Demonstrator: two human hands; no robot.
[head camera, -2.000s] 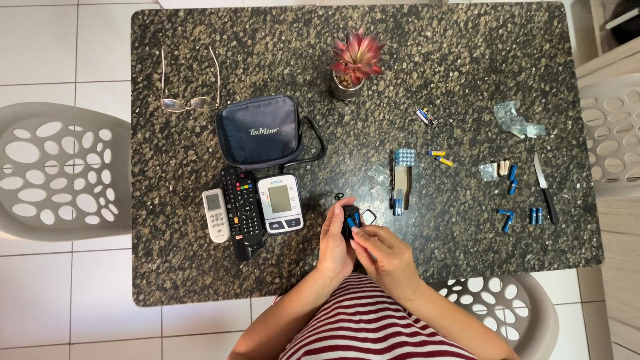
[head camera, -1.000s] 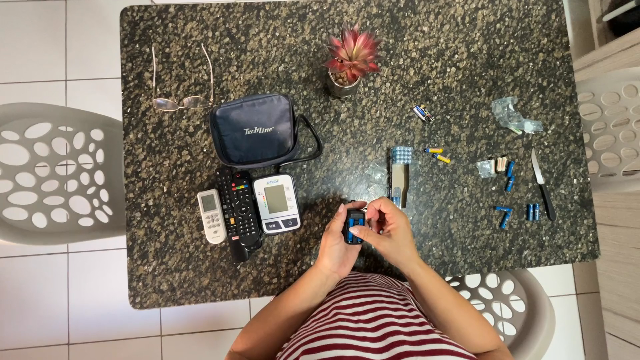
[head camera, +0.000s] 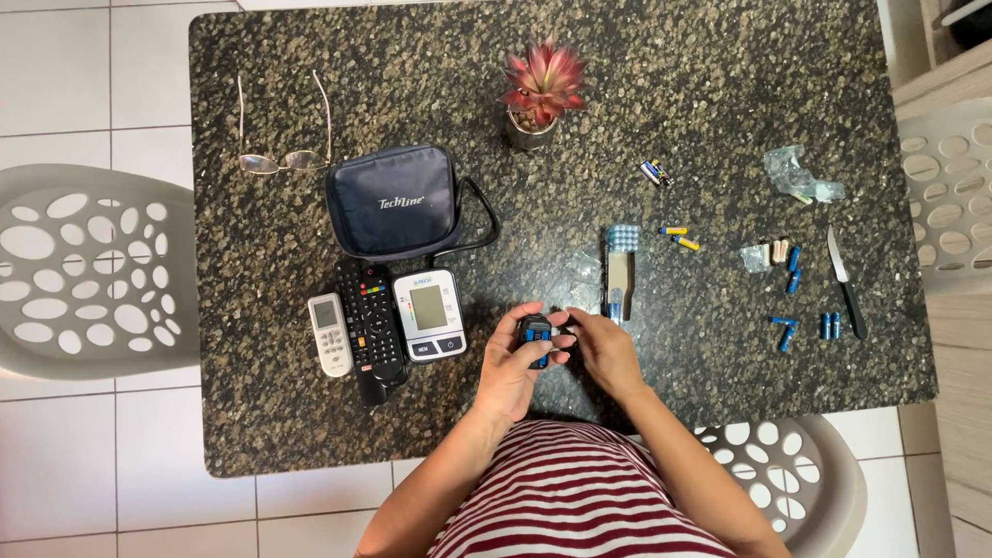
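My left hand (head camera: 508, 372) holds a small black battery-powered device (head camera: 535, 329) near the table's front edge, its compartment facing up with blue batteries in it and my thumb over them. Just to the right is my right hand (head camera: 608, 349), apart from the device, its thumb and forefinger close together at a strap or small part; whether they grip it cannot be told. Beyond that hand lies an opened battery package (head camera: 620, 267). A blood pressure monitor (head camera: 428, 314) rests left of my hands, beside black remote controls (head camera: 380, 325) and a white remote control (head camera: 330, 333).
A dark zip case (head camera: 394, 201), eyeglasses (head camera: 287, 161) and a potted succulent (head camera: 542, 89) stand farther back. To the right are yellow batteries (head camera: 685, 242), several blue batteries (head camera: 787, 333), crumpled plastic wrap (head camera: 798, 174) and a knife (head camera: 841, 271). Chairs (head camera: 77, 271) flank the granite table (head camera: 310, 434).
My right hand has moved off the device to the right. The device stays in my left hand, where the thumb now lies across the batteries.
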